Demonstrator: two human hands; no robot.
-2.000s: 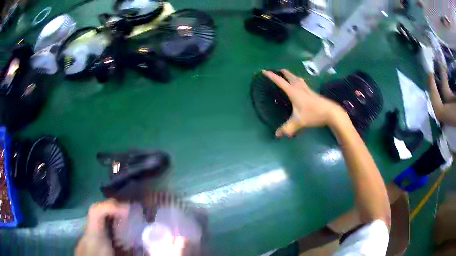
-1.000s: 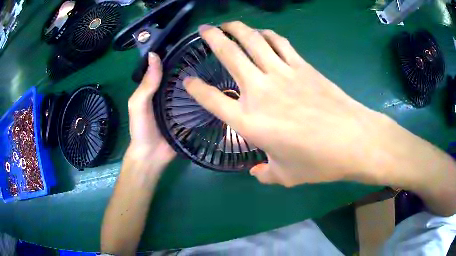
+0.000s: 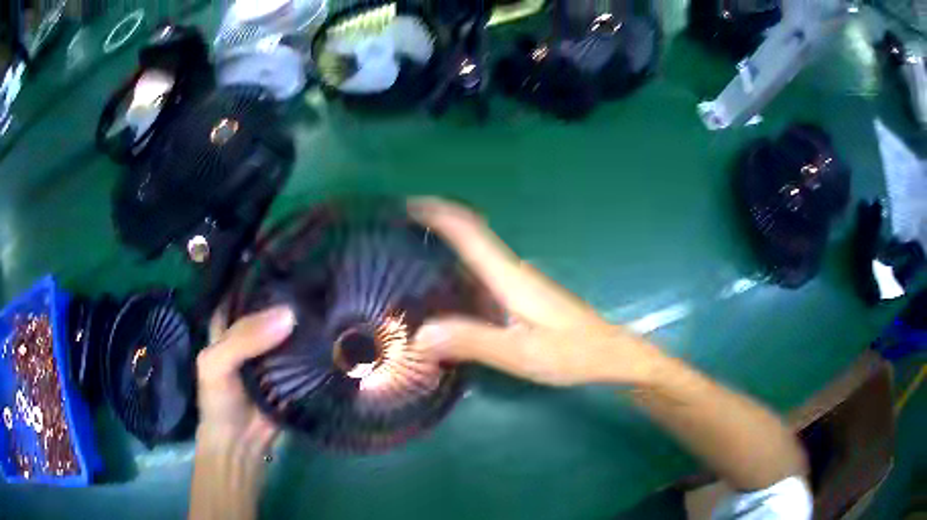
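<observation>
A black fan (image 3: 351, 315) with its ribbed front grille and copper-coloured centre ring faces up, held above the green bench (image 3: 569, 427) in front of me. It is blurred. My left hand (image 3: 239, 376) grips its left rim, with the thumb on the grille. My right hand (image 3: 508, 315) grips its right side, thumb near the centre ring and fingers over the far rim. The clip base seems to lie at the upper left of the fan head, partly hidden.
A blue parts tray (image 3: 83, 421) with copper-coloured rings is at left, beside a black fan (image 3: 152, 368). Black fans and a white fan (image 3: 262, 66) line the far side. Stacked black grilles (image 3: 793, 198), a metal bracket (image 3: 762, 76) and a carton (image 3: 859, 437) are at right.
The fan has moved down and nearer the bench's front edge. My right hand has shifted from across the grille to its right rim. The view has turned, showing more of the far side.
</observation>
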